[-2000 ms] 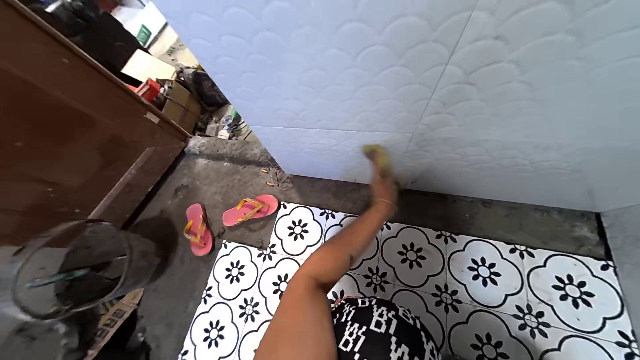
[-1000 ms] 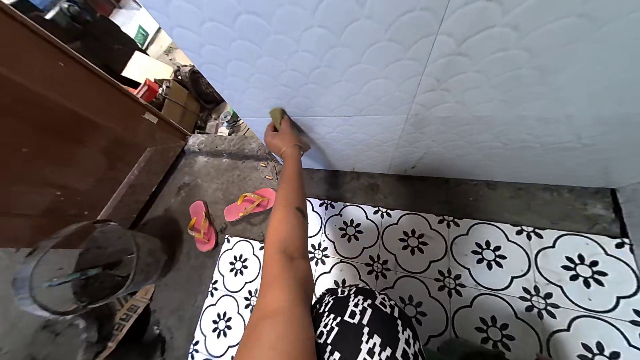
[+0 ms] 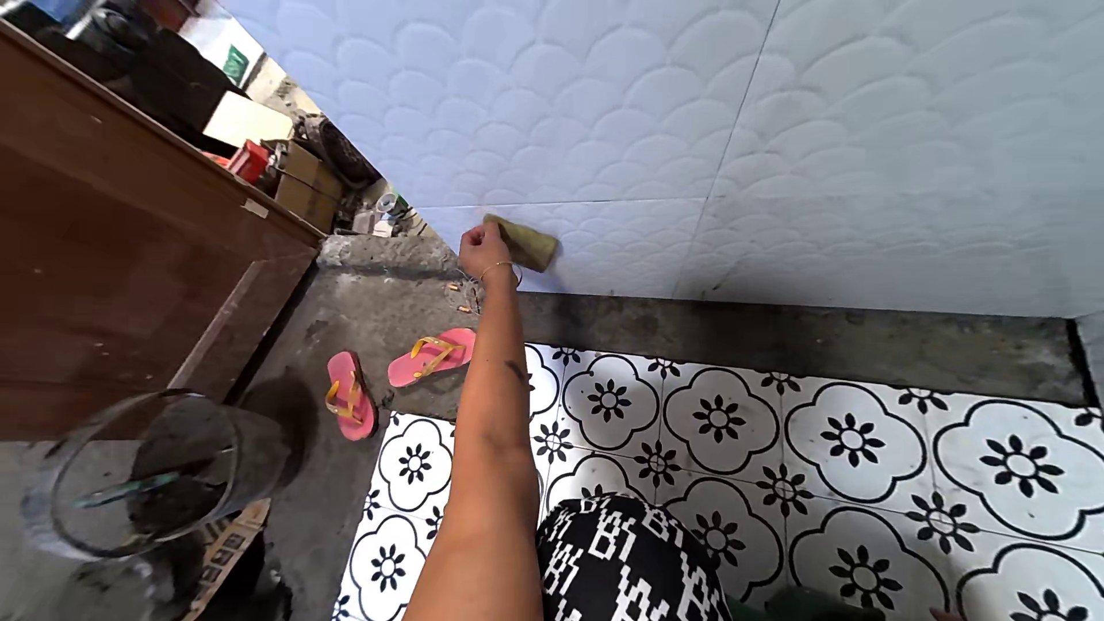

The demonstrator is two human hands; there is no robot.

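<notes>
My left hand (image 3: 485,250) reaches out to the lower left part of a white wall tile (image 3: 586,233) with raised scallops. Its fingers pinch the left end of a yellow-green sponge (image 3: 528,246), which lies against the tile just below a horizontal joint and hangs out to the right of the hand. A thin bracelet (image 3: 500,266) circles the wrist. No clear view of my right hand is given; a sliver of skin shows at the bottom right edge, and I cannot tell what it belongs to.
Pink flip-flops (image 3: 352,398) with yellow straps lie on the grey concrete floor. Left stands a bucket (image 3: 259,448) with dark contents, beside a brown wooden panel (image 3: 112,259). Black-and-white patterned floor tiles (image 3: 720,457) run below a concrete strip (image 3: 776,332). Boxes and clutter lie behind.
My left hand moved left along the lower wall from near the vertical joint to the tile's left end. The sponge, upright above the fingers a second ago, now extends to their right.
</notes>
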